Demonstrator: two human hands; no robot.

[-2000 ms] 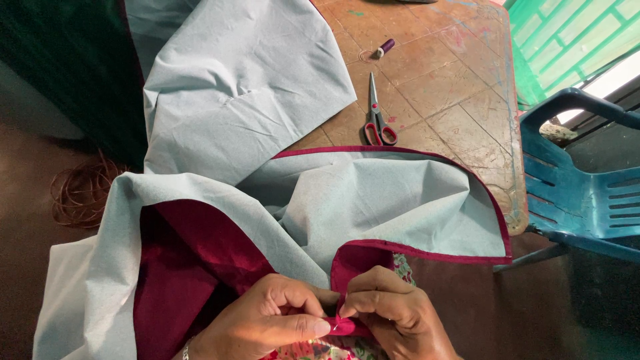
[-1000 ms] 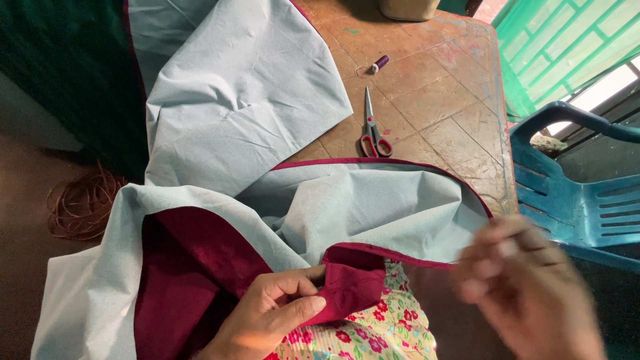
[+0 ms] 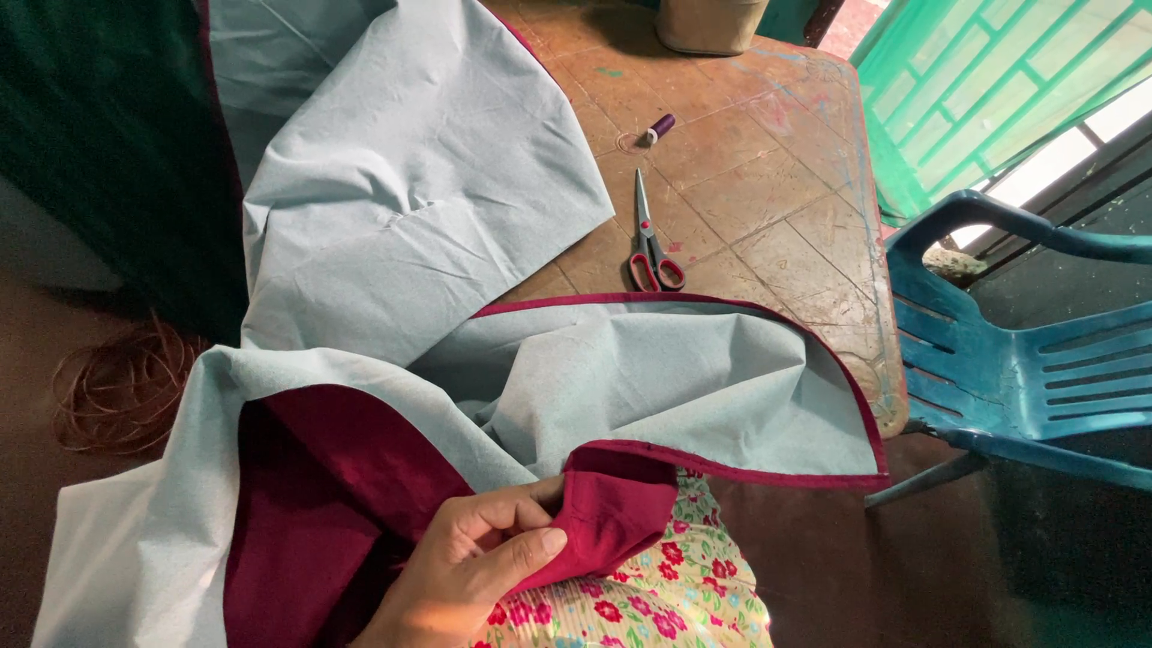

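Note:
My left hand pinches the edge of the maroon side of a large cloth between thumb and fingers, low in the middle of the head view. The cloth's other face is pale grey-blue with a maroon border; it drapes over the table and down across the lap. Beneath the held edge lies floral fabric. My right hand is out of view. Scissors with black and red handles rest on the table just beyond the cloth, and a spool of dark purple thread lies farther back.
The brown table has a tan container at its far edge. To the right stands a blue plastic chair. A coil of reddish-brown cord or wire lies at the left, near a dark green cloth.
Two seconds ago both hands were together at the maroon edge. My right hand then moved away to the right and has left the view, while my left hand still holds the cloth.

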